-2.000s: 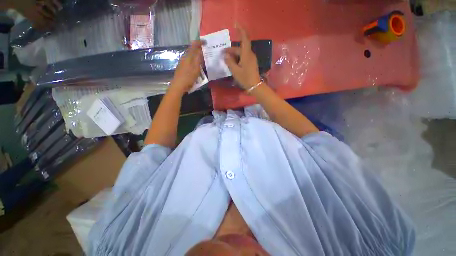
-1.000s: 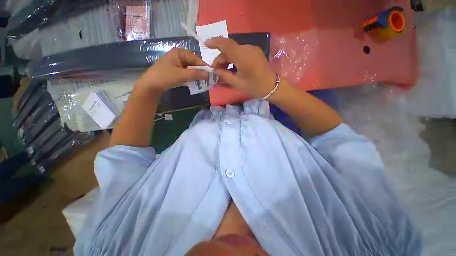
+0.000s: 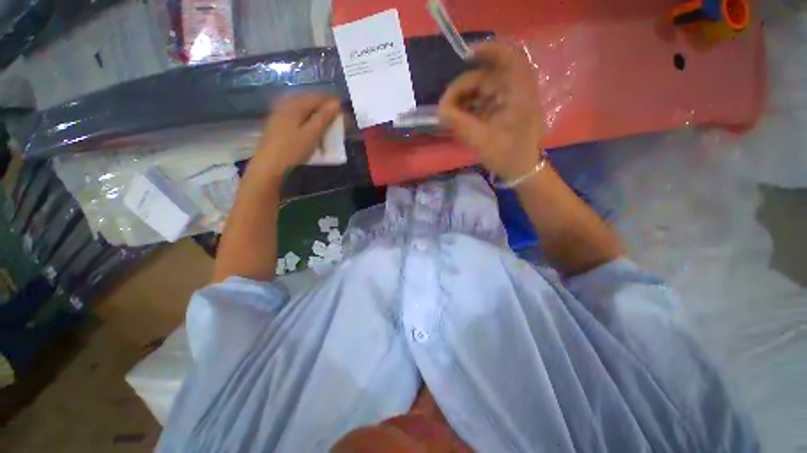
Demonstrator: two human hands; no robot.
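Note:
A white printed sheet [image 3: 375,69] lies across the dark bagged bar [image 3: 203,93] and the edge of the red table sheet [image 3: 637,80]. My left hand [image 3: 296,133] is left of it, blurred, with a small white paper [image 3: 331,146] at its fingertips. My right hand [image 3: 497,115] is right of the sheet, fingers curled. A thin label strip [image 3: 451,28] sticks up from its fingers. A second blurred white strip [image 3: 419,118] is beside its fingertips; whether it is held is unclear.
A tape dispenser [image 3: 713,15] stands at the back right. A stack of white labels [image 3: 161,203] lies on packing material at the left. A pink-red card pouch [image 3: 207,31] is at the back left. Small white papers [image 3: 326,248] are on the green floor. Clear plastic [image 3: 690,239] is at the right.
My hands have moved apart from their close position. The printed sheet shows uncovered on the bar. A thin strip now stands up at my right hand. White papers on the floor have come into view.

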